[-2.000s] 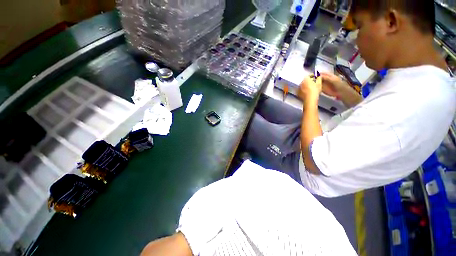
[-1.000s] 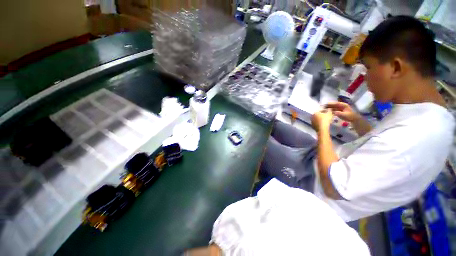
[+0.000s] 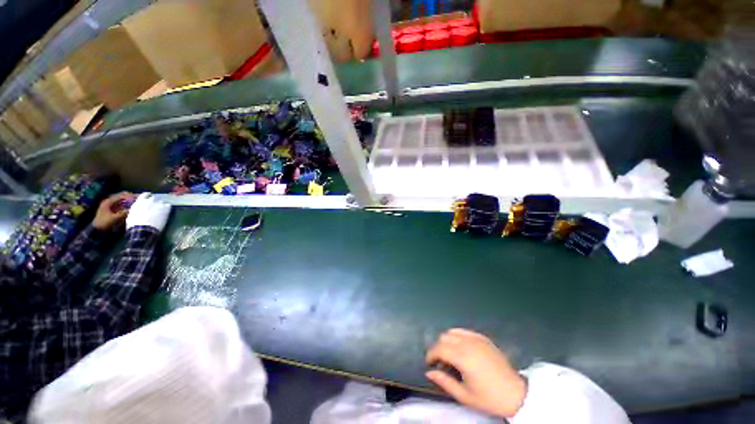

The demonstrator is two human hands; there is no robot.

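My right hand is bare, over the front edge of the green bench, fingers loosely curled and thumb apart, with nothing seen in it. My left hand is not in view; only its white sleeve shows at lower left. Three black stacks of screen modules with gold tails stand at the bench's back edge: left, middle and a smaller tilted right one. An open watch case lies at the far right. A closed watch body lies at left.
A white bottle, crumpled wipes and a white strip are at right. Behind the rail are a white compartment tray and a clip heap. A metal post rises there. Another person's gloved hand is at left.
The view has swung left. My right hand has come into view; the neighbour at right has left it, and the clips and another person at left now show.
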